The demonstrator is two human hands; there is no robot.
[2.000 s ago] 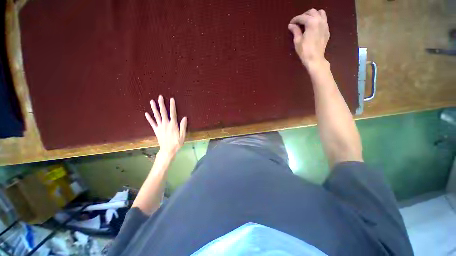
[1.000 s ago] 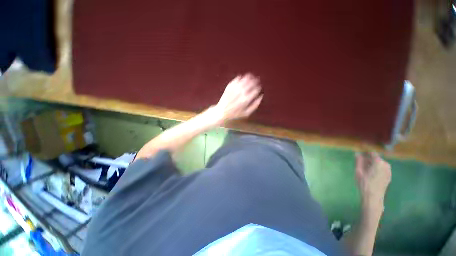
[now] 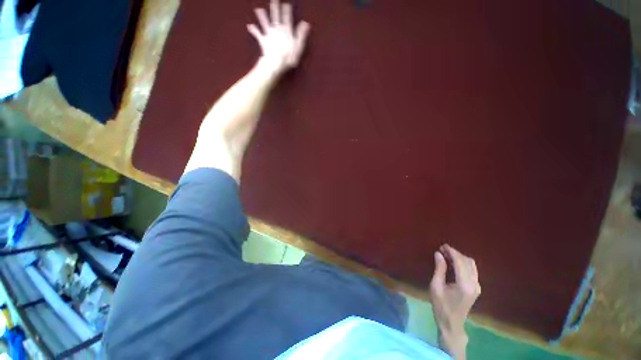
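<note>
A large maroon fabric panel lies flat on the brown wooden table. My left hand is spread on the upper left part of the panel, palm down, fingers apart, with nothing in it. My right hand is at the panel's near edge, its fingers curled with thumb and forefinger close together. I cannot tell if it touches or holds anything. A silver metal clamp with a raised handle sits at the panel's near right corner. A small dark spot shows on the panel at the top.
A navy fabric pile lies on the table at the upper left, beside white paper. Another metal piece shows at the right rim. Below the table at left are a cardboard box and a rack with rolls and scraps.
My left hand has moved up and away across the panel and spread open. My right hand has come from below the table edge to the panel's near edge. The view has turned and shifted.
</note>
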